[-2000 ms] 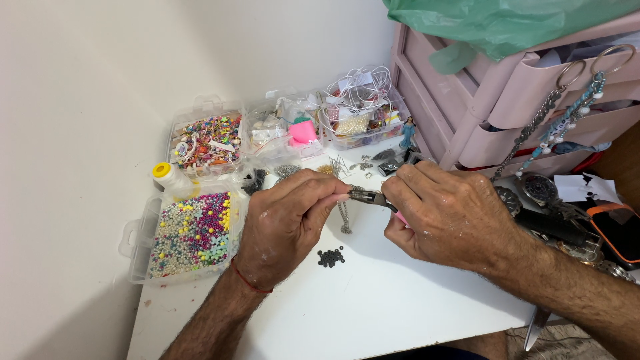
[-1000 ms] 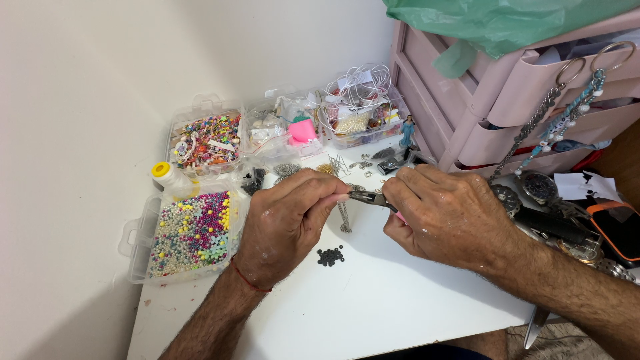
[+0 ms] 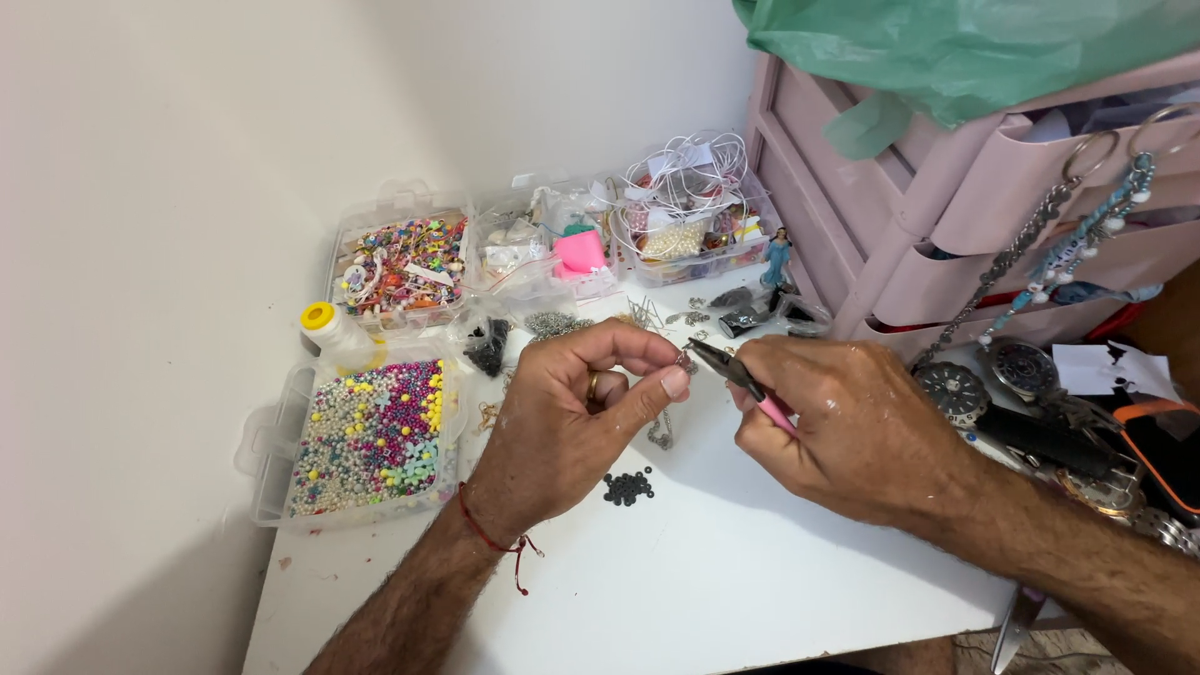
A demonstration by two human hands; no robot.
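Observation:
My left hand (image 3: 581,412), with a ring and a red cord bracelet, pinches the end of a thin silver-coloured metal chain (image 3: 661,429) between thumb and forefinger. The chain hangs below the fingertips. Pliers with a pink handle (image 3: 773,412) are gripped in my right hand (image 3: 844,427), their dark jaws (image 3: 712,356) pointing left, close to the left fingertips. Whether the jaw tips touch the chain cannot be told. Below the hands, a small pile of black disc beads (image 3: 628,487) lies on the white table (image 3: 694,581).
Clear boxes of mixed beads (image 3: 403,267), small beads (image 3: 370,436) and white cord (image 3: 689,187) stand left and behind. A yellow-capped bottle (image 3: 333,333), silver chains (image 3: 558,324) and a figurine (image 3: 776,258) are nearby. Watches (image 3: 952,394), scissors (image 3: 1017,628) and pink drawers (image 3: 984,197) are at right.
The pliers' jaws, earlier right at the left fingertips, now stand slightly apart from them. My left thumb and forefinger have shifted, and the ring now shows.

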